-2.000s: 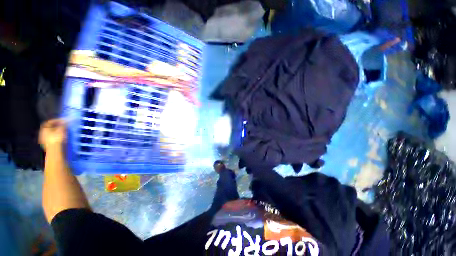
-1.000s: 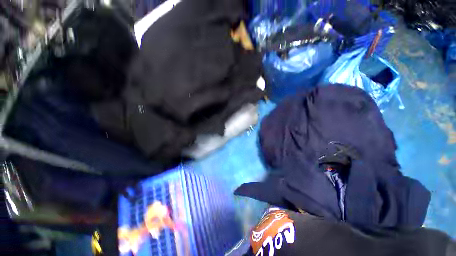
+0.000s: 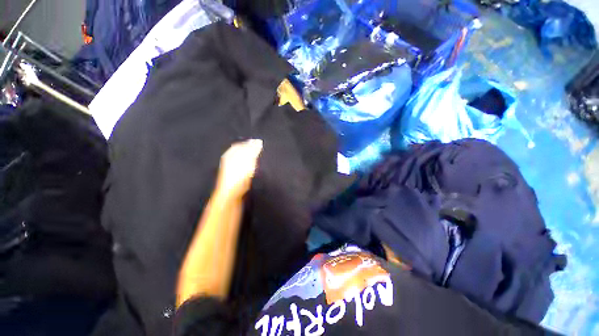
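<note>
A large heap of black garments point(image 3: 177, 131) lies in front of me at left-centre. My left hand point(image 3: 242, 161) reaches onto its middle and touches the cloth. The hand is blurred with its fingers bunched, and I cannot tell whether they grip the cloth. A bulky navy garment point(image 3: 506, 223) hangs in folds against my right side, over the place where my right arm goes. A dark opening with shiny lining shows in it. My right hand is not visible.
Blue plastic bags point(image 3: 374, 105) stand at the upper centre, beside an open light-blue bag point(image 3: 440, 108). A white sheet point(image 3: 131, 98) shows behind the black heap. Metal bars point(image 3: 56, 88) are at the upper left. Worn blue floor point(image 3: 571, 170) shows at right.
The blue crate, held by my left hand two seconds ago, has left the view. My left hand is now on the black heap, which has come nearer. The navy garment remains at my right side.
</note>
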